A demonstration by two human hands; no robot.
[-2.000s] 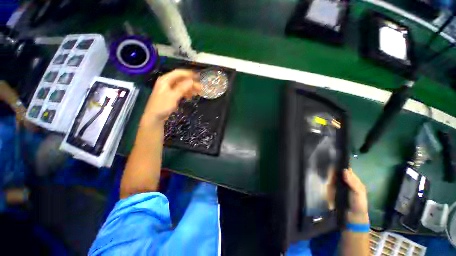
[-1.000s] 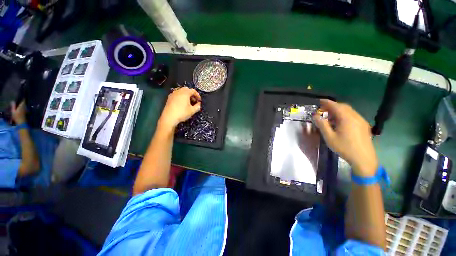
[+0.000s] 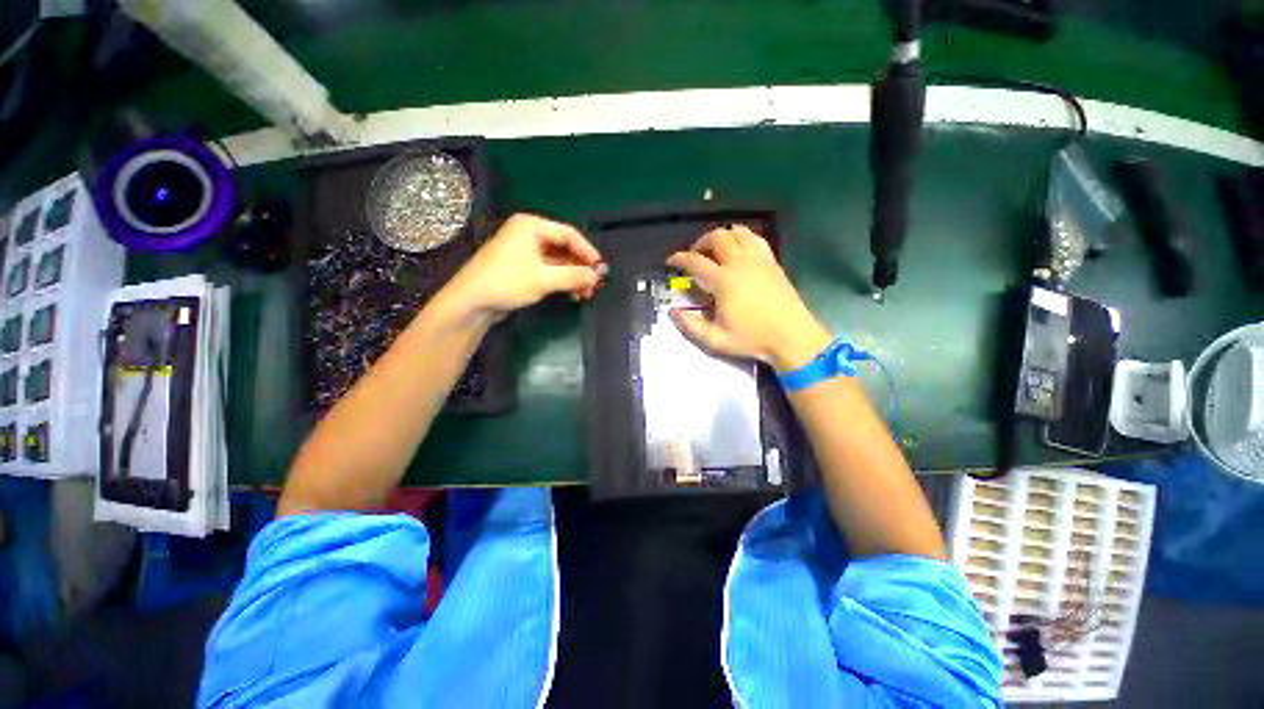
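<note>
The open tablet unit [image 3: 700, 402] lies in its black carrier tray [image 3: 614, 429] on the bench in front of me, its silver-white plate showing. My right hand [image 3: 735, 298], with a blue wrist band, is over the circuit board at the unit's top end; its fingers hide most of the board. My left hand [image 3: 541, 266] is at the carrier tray's upper left edge, fingertips pinched together; whether a small part is between them is too small to tell. The black parts tray [image 3: 495, 374] lies to the left, with the round screw dish [image 3: 420, 201] and a heap of small dark parts [image 3: 347, 312].
A black electric screwdriver [image 3: 897, 166] hangs right of the unit. A white tray stack [image 3: 211, 402], a white blister tray [image 3: 83, 263] and a purple-rimmed round object [image 3: 164, 194] are left. A black boxy device [image 3: 1067, 367] and a white compartment tray [image 3: 1126, 554] are right.
My left hand has moved from the parts heap to the carrier tray's upper left edge. The right hand stays at the unit's top end. The view has shifted right.
</note>
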